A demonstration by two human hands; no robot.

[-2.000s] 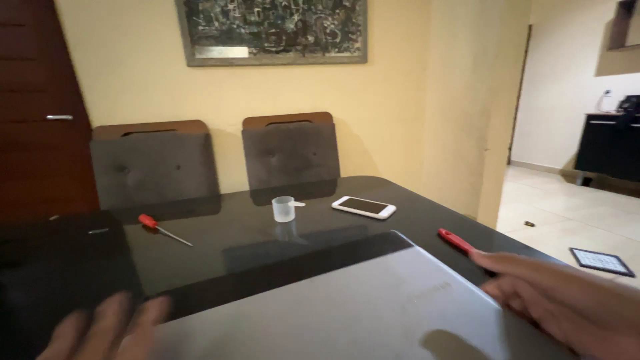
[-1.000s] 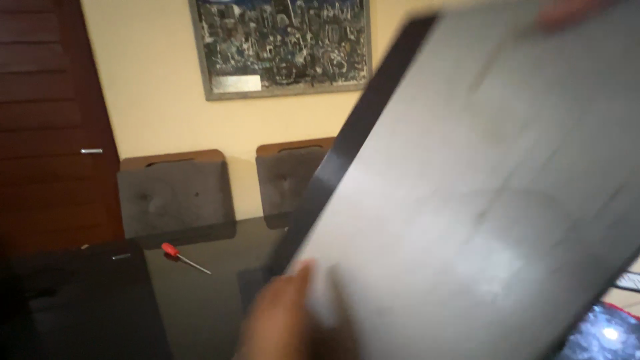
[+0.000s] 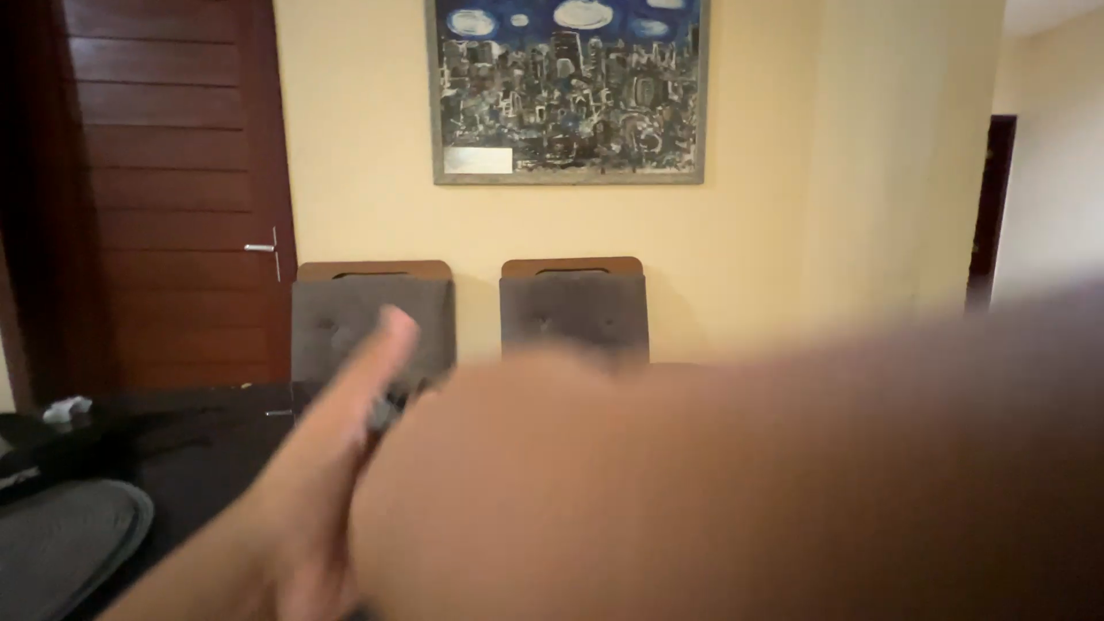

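Note:
My left hand (image 3: 319, 483) is at the lower centre-left, its thumb pointing up, close to or touching my right hand. My right hand (image 3: 517, 448), blurred and very near the camera, fills the lower right along with the forearm. The fingers of both hands are largely hidden, and whether they hold anything cannot be told. Behind them lies the dark tabletop (image 3: 198, 448), mostly covered from view by the hands and arm.
A round grey placemat (image 3: 78, 543) and a crumpled white item (image 3: 67, 409) lie at the left. Two grey padded chairs (image 3: 371, 319) stand beyond the table, before a wall with a framed painting (image 3: 569, 103). A brown door (image 3: 172, 216) is at the left.
The large grey panel that my hands held up one second ago is out of view. Both hands have come together before the camera. The view has shifted to the left.

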